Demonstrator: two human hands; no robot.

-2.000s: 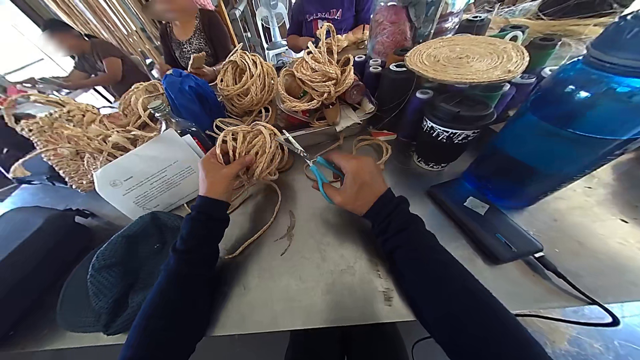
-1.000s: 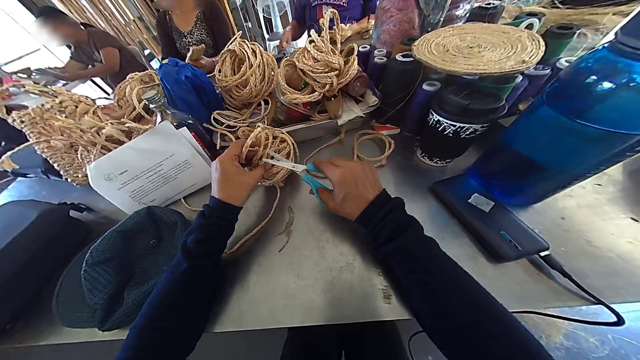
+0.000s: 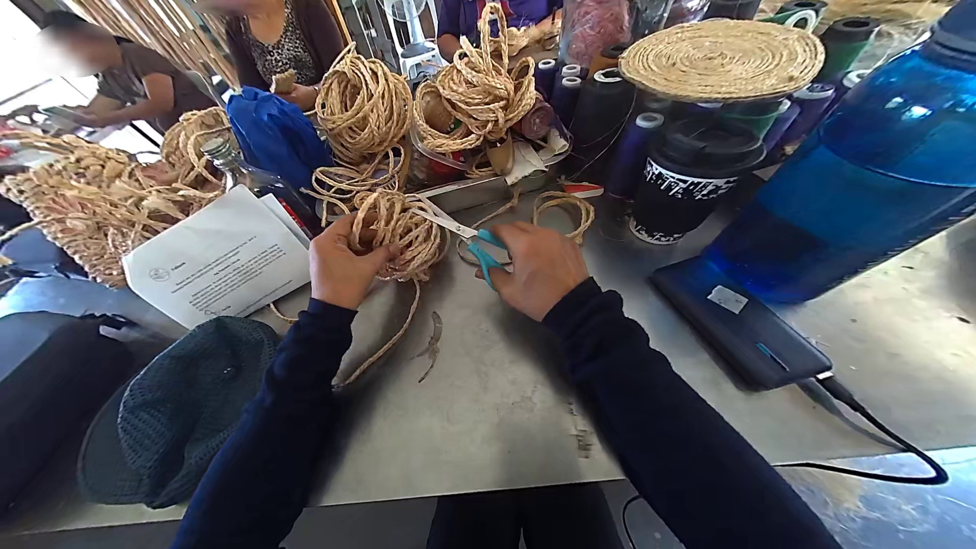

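Note:
My left hand [image 3: 345, 263] grips a bundle of braided fibre rope [image 3: 404, 235], its fingers in the coils. From the bundle one length of rope [image 3: 389, 345] trails down onto the metal table [image 3: 457, 427]. My right hand [image 3: 540, 267] holds teal-handled scissors [image 3: 482, 248] with finger and thumb at the handles. The blades reach left to the bundle's upper right side; whether rope lies between them cannot be told. Right behind the scissors rests a small loop of rope [image 3: 583, 217].
Behind stand rope coils [image 3: 364, 103], thread spools [image 3: 637, 145], a lidded cup [image 3: 682, 187] and a coiled fibre mat [image 3: 720, 59]. At right are a blue bottle [image 3: 846, 183] and a phone [image 3: 740, 328] with a cable; at left, a cap [image 3: 191, 412] and printed paper [image 3: 221, 263]. People sit beyond.
The scissors, wide apart from the bundle's middle two seconds ago, have moved in to the rope with my right hand. My left hand keeps its hold on the bundle.

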